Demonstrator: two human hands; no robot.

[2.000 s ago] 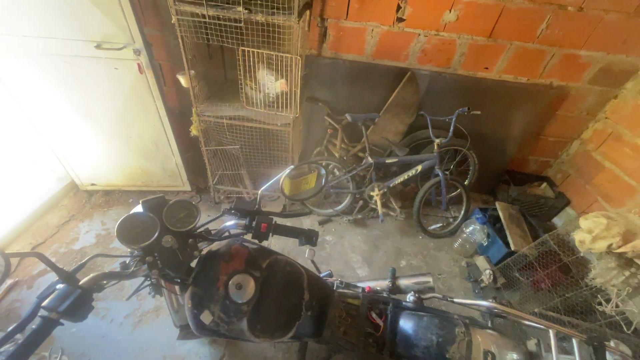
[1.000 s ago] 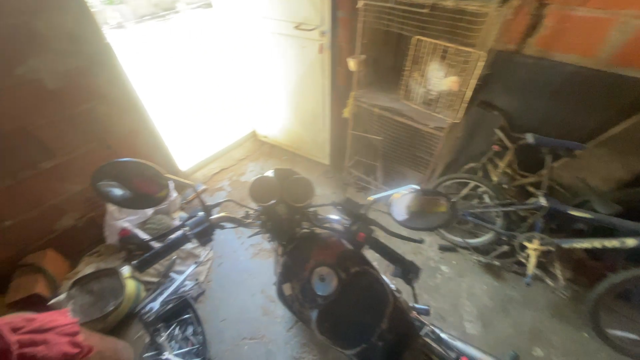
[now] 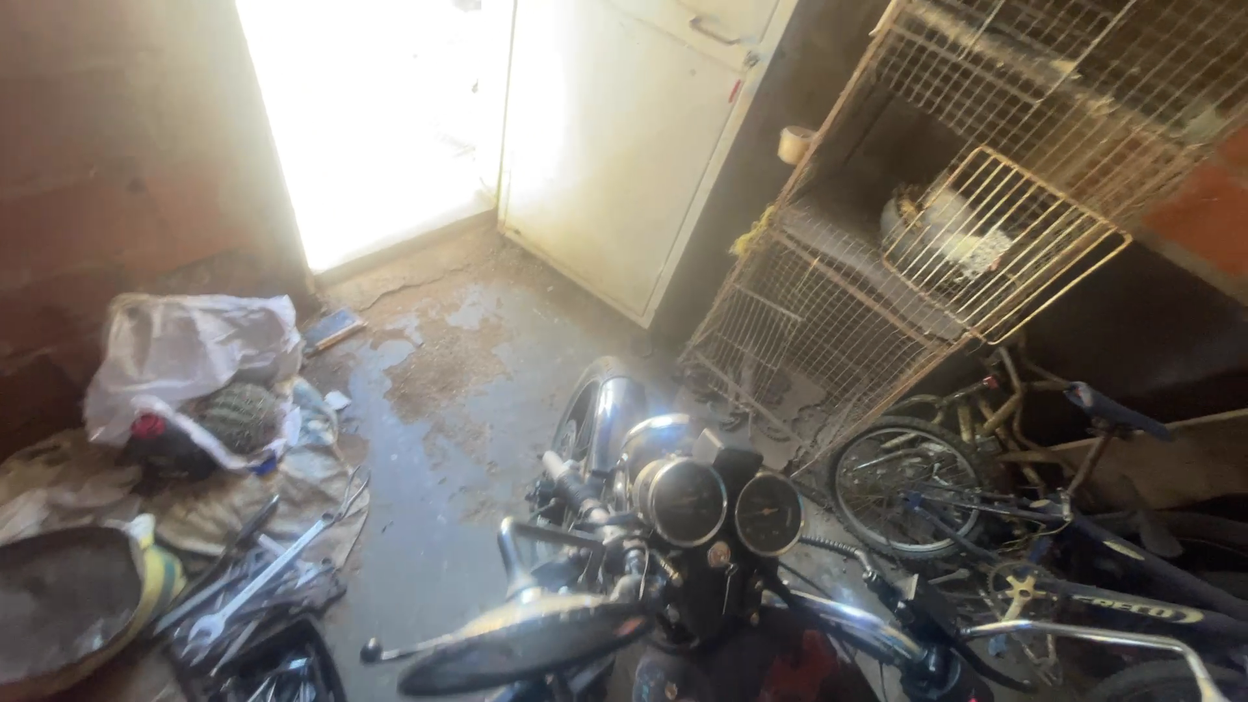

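Observation:
Neither my left hand nor my right hand shows in the head view. A motorcycle stands at the lower middle, with two round gauges (image 3: 726,505), chrome handlebar parts and a dark oval mirror (image 3: 526,648) in the foreground. Its front wheel (image 3: 583,419) points toward the door. At the lower left, a steel combination wrench (image 3: 258,575) lies on other tools, above a black tray (image 3: 292,668) of metal tools. A round stool or bucket top (image 3: 63,595) with a dark surface is beside them.
A white metal door (image 3: 624,146) stands ajar by a bright doorway. A wire cage (image 3: 809,331) with a white bird-like shape inside is at the right, near bicycles (image 3: 907,487). A whitish plastic bag (image 3: 195,341) and cloths lie at left; a small blue box (image 3: 333,329) is on the floor.
The view has swung far left toward the doorway. A red cloth and part of a limb, at the lower left one second ago, are out of view.

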